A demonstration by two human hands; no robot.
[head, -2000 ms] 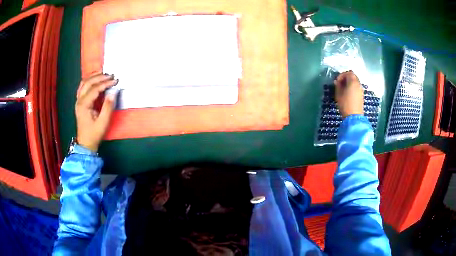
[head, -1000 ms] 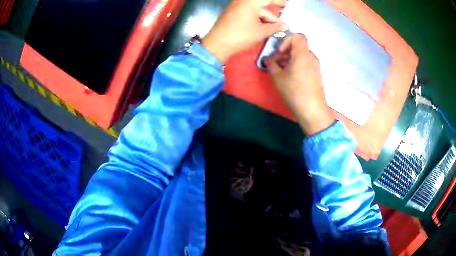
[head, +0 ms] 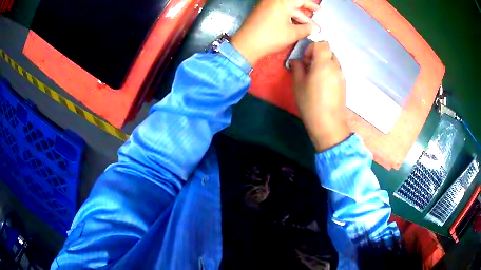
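Note:
The tablet lies back up, white-silver with glare, in the orange-red foam tray. My left hand is at the tablet's near left corner, fingers bent over it. My right hand is beside it at the same corner, fingertips pinched together close to the surface. The fingers cover most of the corner. Whether a tiny part is between the fingertips of either hand is hidden.
Parts sheets with rows of tiny dark pieces lie at right. The air blow gun rests behind them. At left are foam trays with a black tablet, a blue crate and yellow-black floor tape.
The view has swung left. My right hand has come from the parts sheet to the tablet's corner, and my left hand has stayed there. In the last second both have moved only slightly.

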